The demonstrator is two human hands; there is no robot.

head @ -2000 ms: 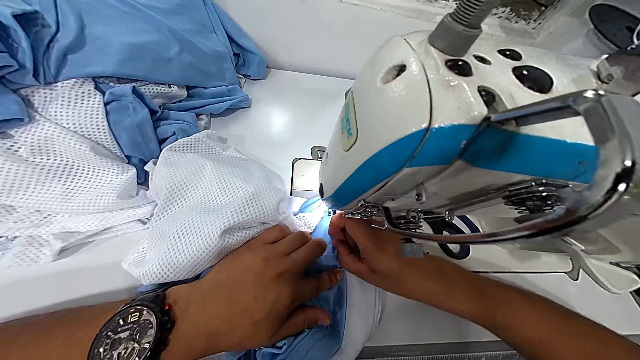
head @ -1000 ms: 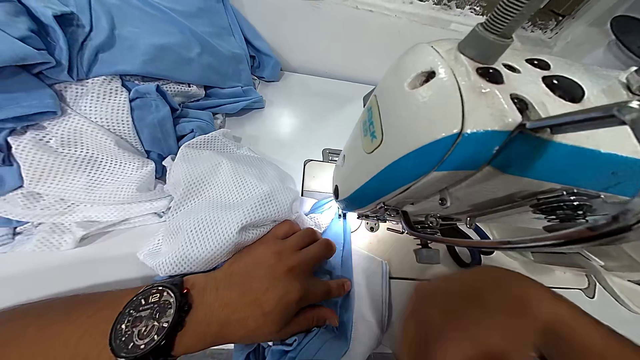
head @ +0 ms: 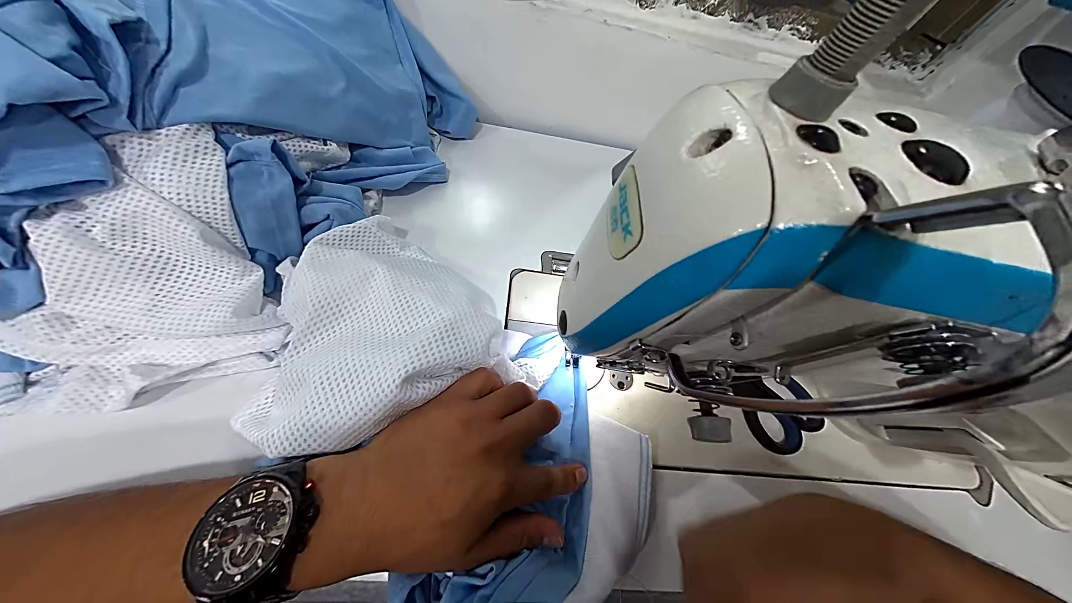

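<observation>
My left hand (head: 452, 477), with a wristwatch (head: 249, 532) on its wrist, rests palm down on blue fabric (head: 569, 502). Its fingers are spread and press the cloth flat beside the needle area. The blue strip runs up under the presser foot (head: 573, 360) of a white and blue Jack sewing machine (head: 687, 218), where a lamp lights it. White mesh fabric (head: 385, 335) bunches to the left of the needle, against my hand. Of my right hand (head: 804, 553), only a blurred part shows at the bottom right; its fingers are hidden or out of frame.
A heap of blue cloth (head: 293, 67) and white mesh pieces (head: 151, 268) covers the left of the white table (head: 502, 184). A chrome guard bar (head: 871, 406) curves along the machine's front. A grey corrugated hose (head: 854, 50) rises from its top.
My right hand was at the needle beside the cloth two seconds ago; it has drawn back toward the lower right. My left hand has stayed on the blue fabric. The view has shifted slightly.
</observation>
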